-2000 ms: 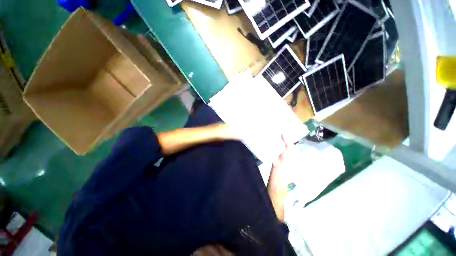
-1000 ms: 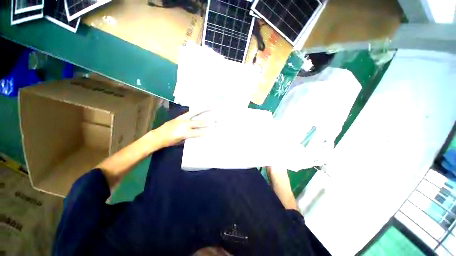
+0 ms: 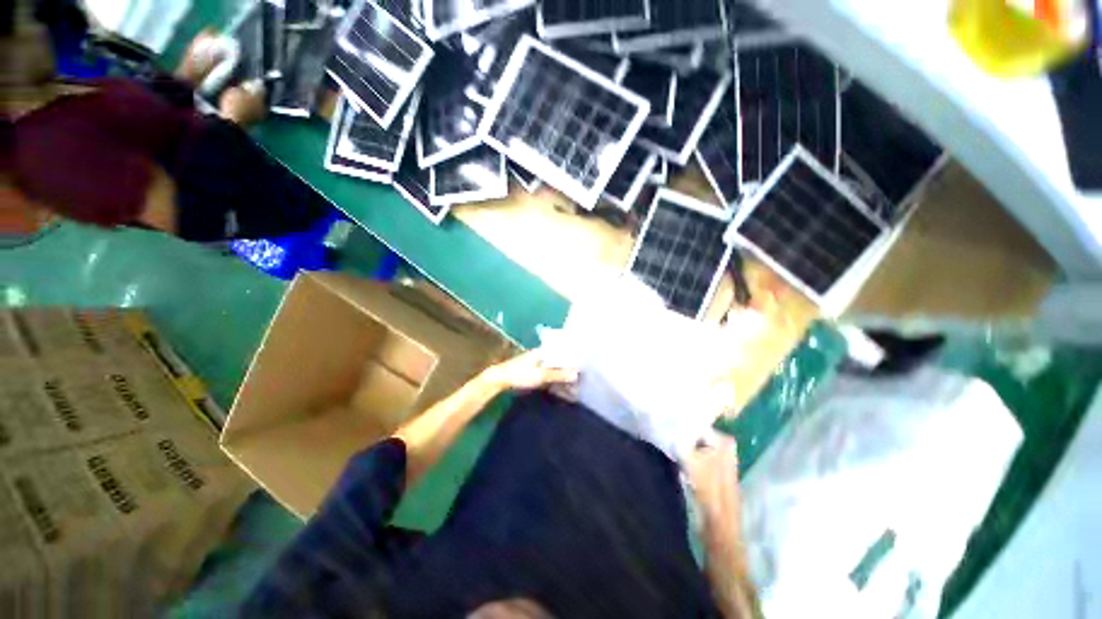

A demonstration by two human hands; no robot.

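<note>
A white foam sleeve or sleeves lie between my hands at the bench's near edge, overexposed, so the number of layers cannot be told. My left hand grips the left edge. My right hand holds the lower right corner. A solar panel lies just behind the foam on the cardboard sheet. Another solar panel lies to its right, and many more are heaped further back.
An open carton stands on the floor at left, with printed cartons beyond it. A seated coworker is at upper left. A large plastic bag is at right. A white shelf carries a yellow tape dispenser.
The view has swung left, bringing in the coworker and printed cartons. My left hand has moved from on top of the white foam to its left edge. My right hand now shows at the corner.
</note>
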